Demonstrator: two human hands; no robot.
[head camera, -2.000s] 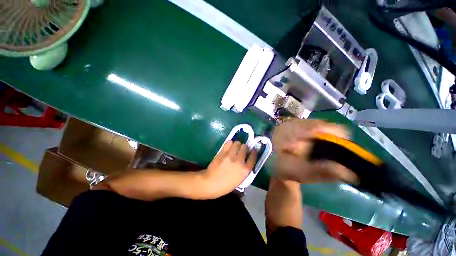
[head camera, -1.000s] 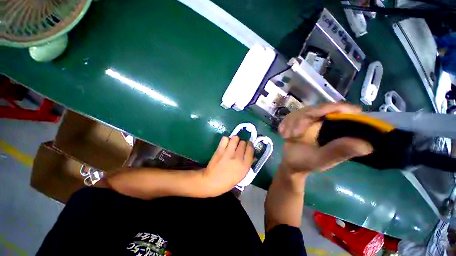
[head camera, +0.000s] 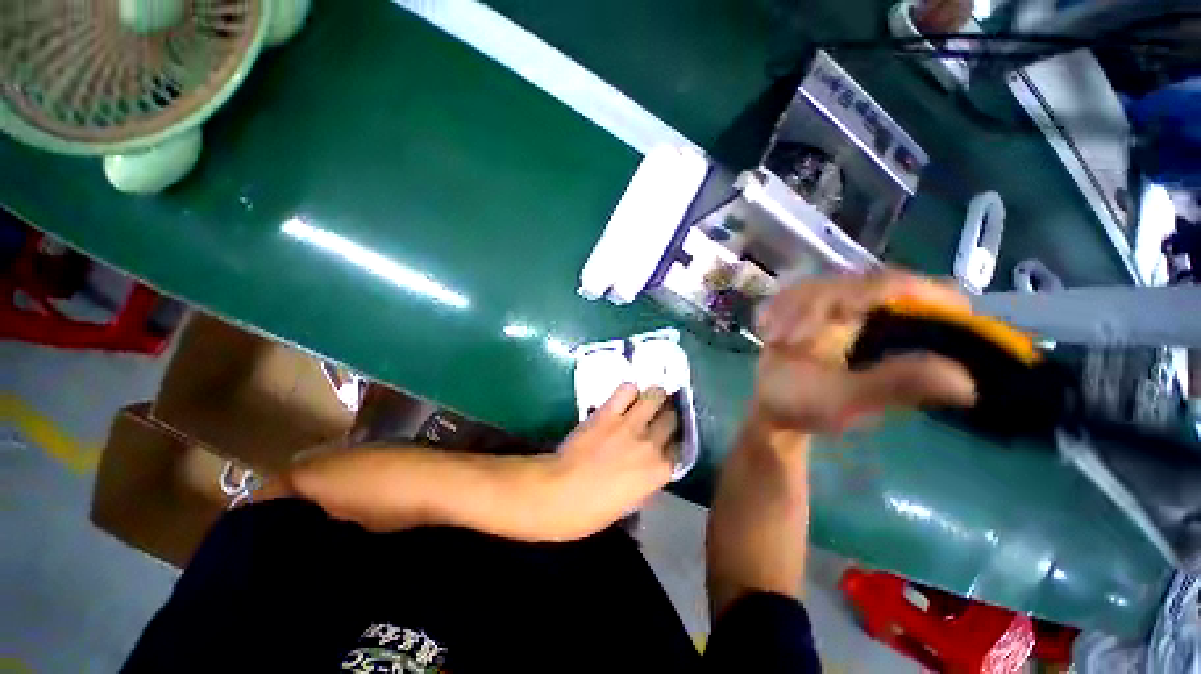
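Note:
My left hand (head camera: 619, 454) rests on a pair of white looped housings (head camera: 655, 365) at the bench's near edge, fingers over them. Their solid rounded ends now point away from me. My right hand (head camera: 856, 349) is blurred and grips the black electric screwdriver with an orange band (head camera: 968, 358), its front end near the screw feeder (head camera: 823, 217). The screwdriver's tip is hard to make out. White cover pieces (head camera: 645, 224) lie side by side left of the feeder.
A green fan (head camera: 156, 161) stands at the upper left. White housings (head camera: 979, 241) lie beyond the feeder. A grey metal arm (head camera: 1106, 316) comes in from the right. Open cardboard boxes (head camera: 158, 481) and a red stool (head camera: 922, 619) are below the bench edge. A person's hand (head camera: 942, 16) shows at the top right.
The white housings under my left hand have been turned, with solid ends now where the open loops were. My right hand still holds the screwdriver near the feeder. Housings beyond the feeder have shifted.

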